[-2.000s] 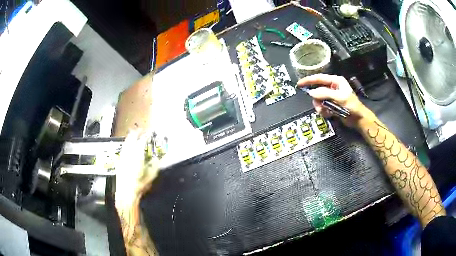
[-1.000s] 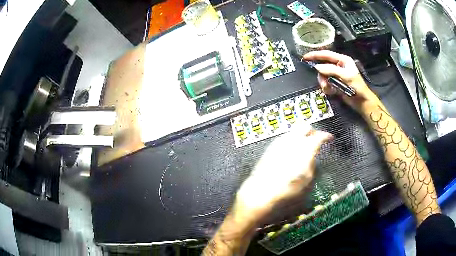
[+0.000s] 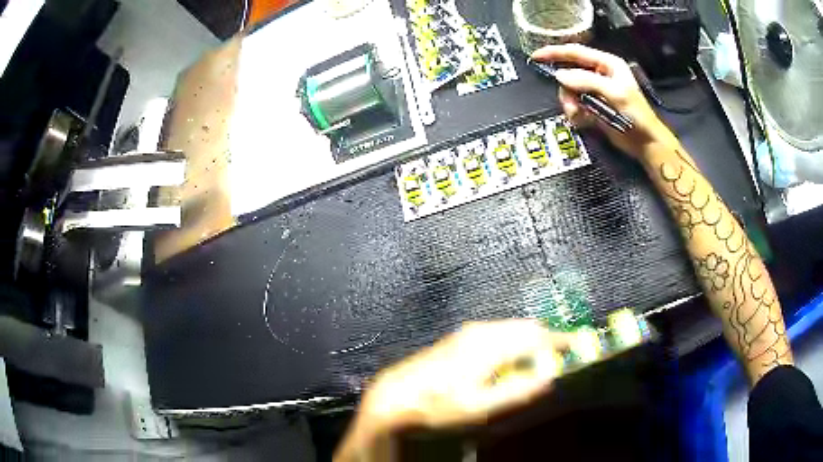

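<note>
A PCB panel (image 3: 492, 170) with a row of yellow-and-black parts lies face up on the black ribbed mat (image 3: 433, 262). My right hand (image 3: 603, 95) holds a slim black pen-like tool (image 3: 606, 113) above the panel's right end. My left hand (image 3: 469, 383) is blurred at the mat's front edge, closed on a second PCB panel (image 3: 623, 332). That panel's right end shows past my fingers, and my hand hides the rest of it.
A solder wire spool (image 3: 347, 90) stands on a white sheet (image 3: 271, 117). Set-aside boards (image 3: 483, 63) and a tape roll (image 3: 552, 20) lie behind. Machine rails (image 3: 135, 173) are left, a fan (image 3: 781, 72) right, and a blue bin (image 3: 722, 388) below the right front edge.
My left hand went from the machine rails across to the mat's front edge with a panel, which has turned from its green side. My right hand keeps the tool. The view has shifted.
</note>
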